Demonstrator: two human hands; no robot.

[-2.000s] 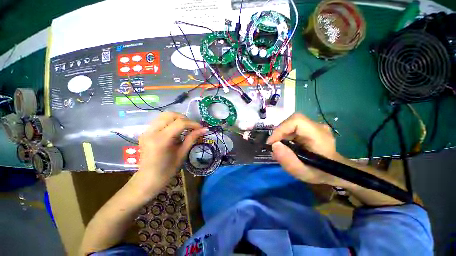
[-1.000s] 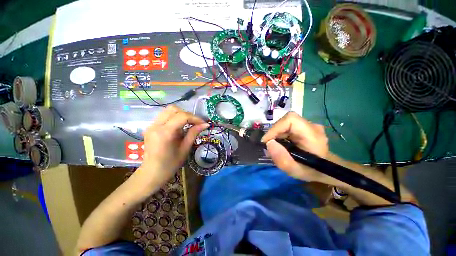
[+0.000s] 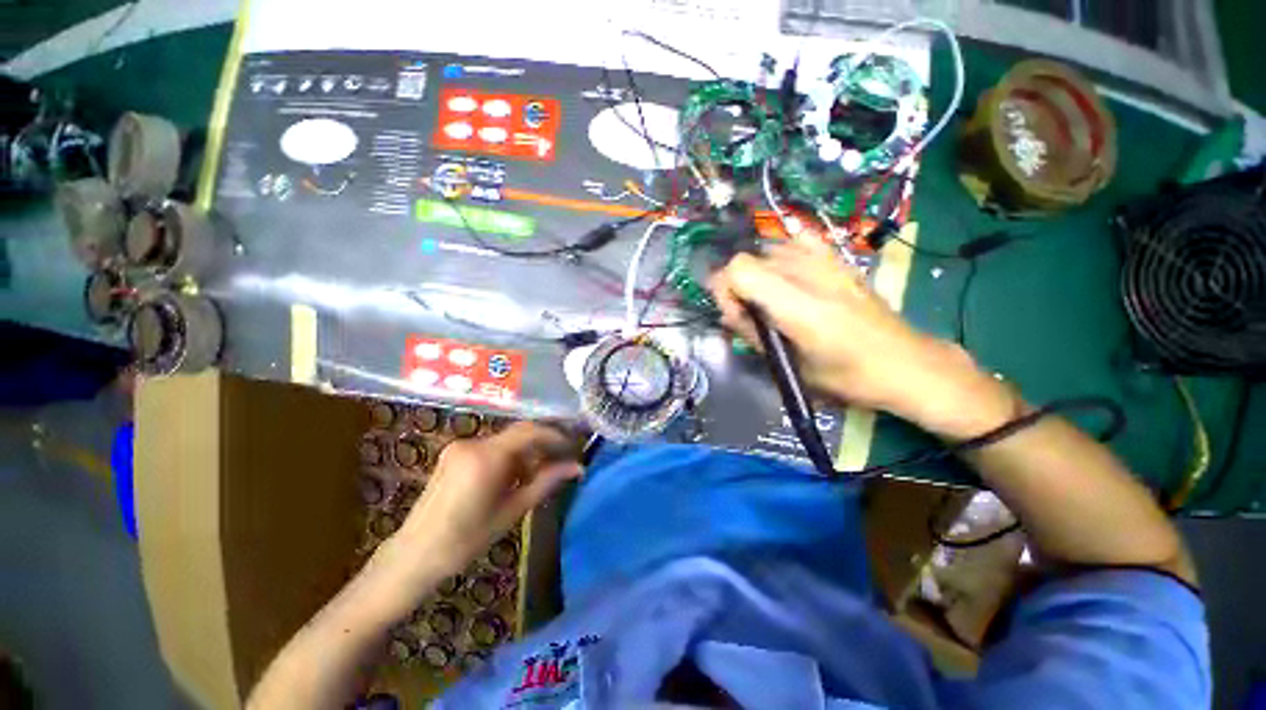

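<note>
My right hand (image 3: 794, 308) holds the soldering iron (image 3: 791, 388) by its black handle. The hand is over a green ring circuit board (image 3: 687, 264) and partly hides it; the iron's tip is blurred. A round coil unit (image 3: 632, 384) lies at the front edge of the printed sheet, with leads running up from it. My left hand (image 3: 521, 465) is just left of and below the unit, at the bench edge, fingers close together near a thin lead; whether it grips it is unclear.
More ring boards (image 3: 868, 118) with wires lie at the back of the printed sheet (image 3: 333, 208). A tape roll (image 3: 1041, 139) and black fan (image 3: 1201, 271) are at right. Several coil units (image 3: 178, 333) stand at left. An open box (image 3: 257, 513) of units is below the bench edge.
My right hand has moved up over the ring board, and the iron's handle now points down toward me. My left hand has moved down from the board to the bench edge. The view has shifted.
</note>
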